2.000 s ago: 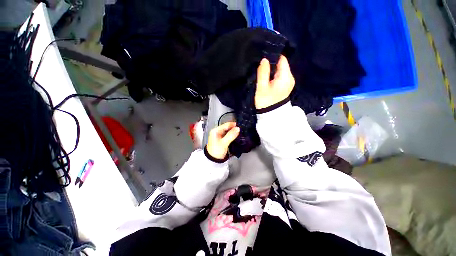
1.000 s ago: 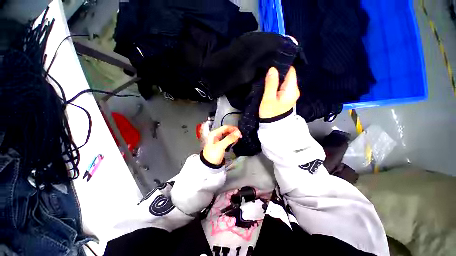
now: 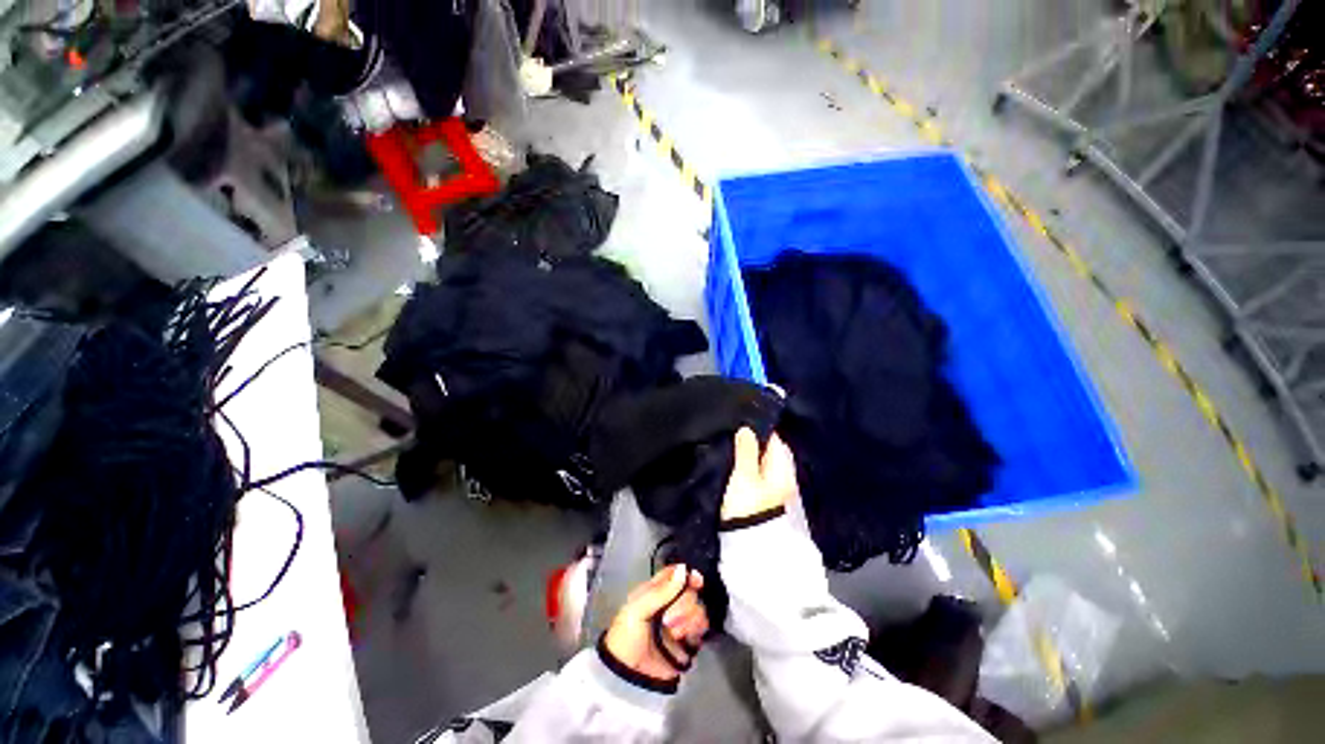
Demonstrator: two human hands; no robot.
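A black garment lies across the lap, stretching from the dark heap to my hands. My right hand grips its gathered upper edge, with the fingers partly behind the cloth. My left hand is lower and to the left, fingers curled on a thin black cord beside the hanging part of the garment. Whether a tool is between the fingertips cannot be told.
A black garment heap lies ahead. A blue crate with black garments stands right. A white table at left bears a black cord bundle and pink-and-blue tool. Beyond are a red stool, a person's hand and racks.
The view has tilted up, showing the stool, whole crate and racks. My left hand has closed on the cord. My right hand stays on the garment.
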